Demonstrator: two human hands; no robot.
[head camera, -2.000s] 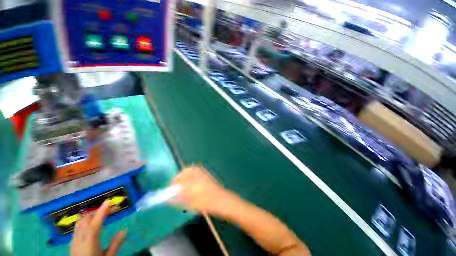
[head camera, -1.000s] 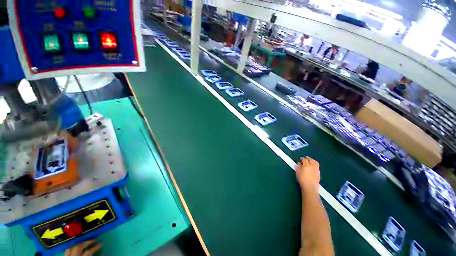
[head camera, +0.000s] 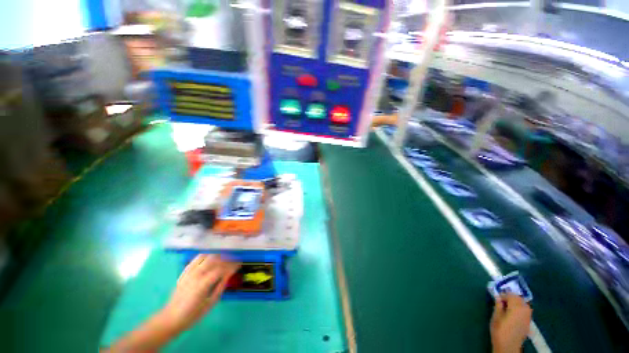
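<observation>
My right hand (head camera: 510, 323) is over the conveyor at the lower right, with its fingers on a small housing (head camera: 511, 285) that has a pale rim and a dark inner pattern. My left hand (head camera: 205, 281) is at the front of the press's blue base, partly over the black label; it looks empty with its fingers bent together, blurred. Another housing (head camera: 243, 202) lies in the orange fixture (head camera: 238, 226) on the silver base plate (head camera: 281, 238). The press head (head camera: 233, 150) is above and behind the fixture.
The control box (head camera: 318, 86) with lit switches hangs at the upper middle. The green conveyor (head camera: 386, 241) runs along the right of the turquoise bench (head camera: 314, 317). More housings (head camera: 481, 218) lie beyond its white line. A dark clamp-like piece (head camera: 196, 218) is left of the fixture.
The view has turned left. My left hand has come up in front of the base. My right hand, earlier reaching over the belt, now has a housing at its fingers.
</observation>
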